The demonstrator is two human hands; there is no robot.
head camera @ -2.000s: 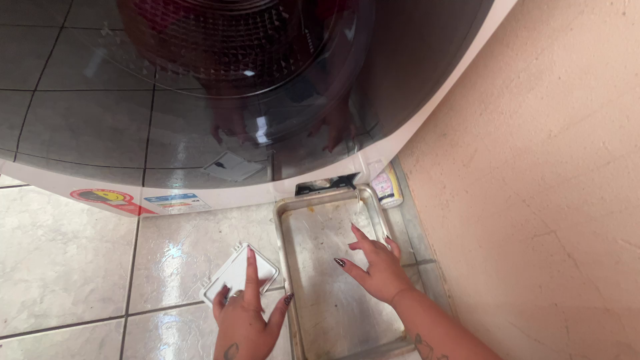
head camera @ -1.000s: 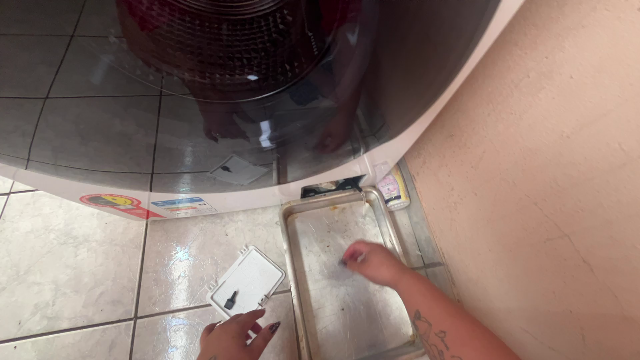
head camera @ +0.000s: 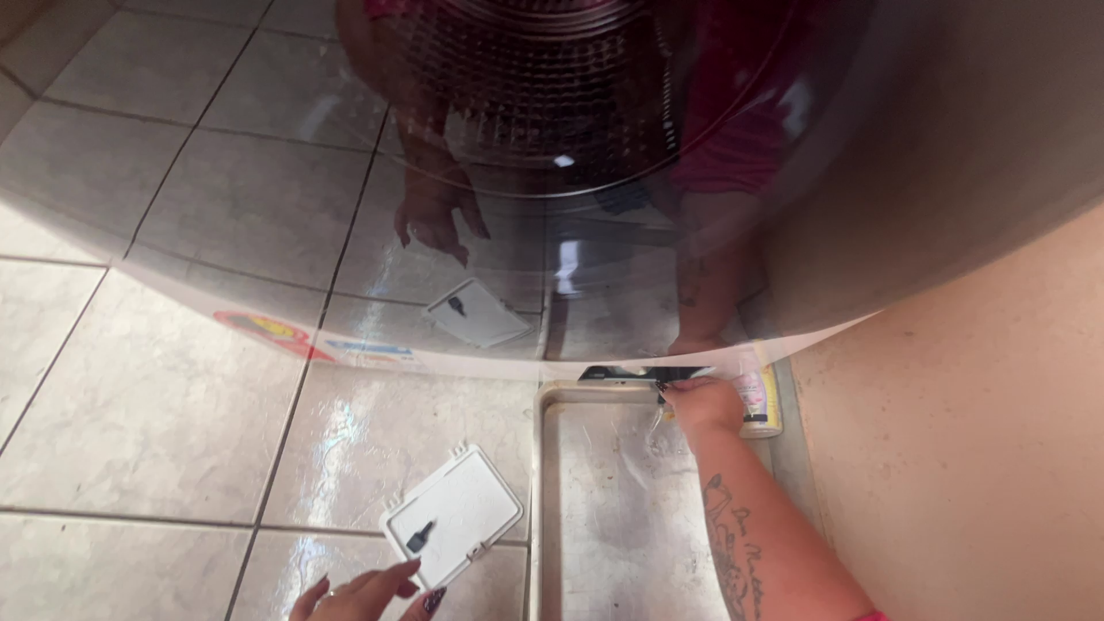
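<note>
The fingers of my right hand (head camera: 703, 405) reach the dark opening (head camera: 604, 373) low on the front of the washing machine (head camera: 483, 366), above the far rim of a metal baking tray (head camera: 539, 483); what they pinch there is too small to tell. A little liquid shows on the tray's far end. My left hand (head camera: 371, 595) lies beside the near edge of a white plastic cover (head camera: 474, 500), fingers apart and holding nothing. On that cover rests a small black plastic piece (head camera: 420, 538).
A container with a yellow and pink label (head camera: 761, 405) stands between the machine and the wall (head camera: 966, 431) at the right. Glossy floor tiles (head camera: 164, 414) extend to the left. The machine's dark round door (head camera: 552, 216) overhangs the tray and reflects both arms.
My right hand has moved from over the tray up to the machine's opening. My left hand has let go of the white cover, with the black piece now visible on it.
</note>
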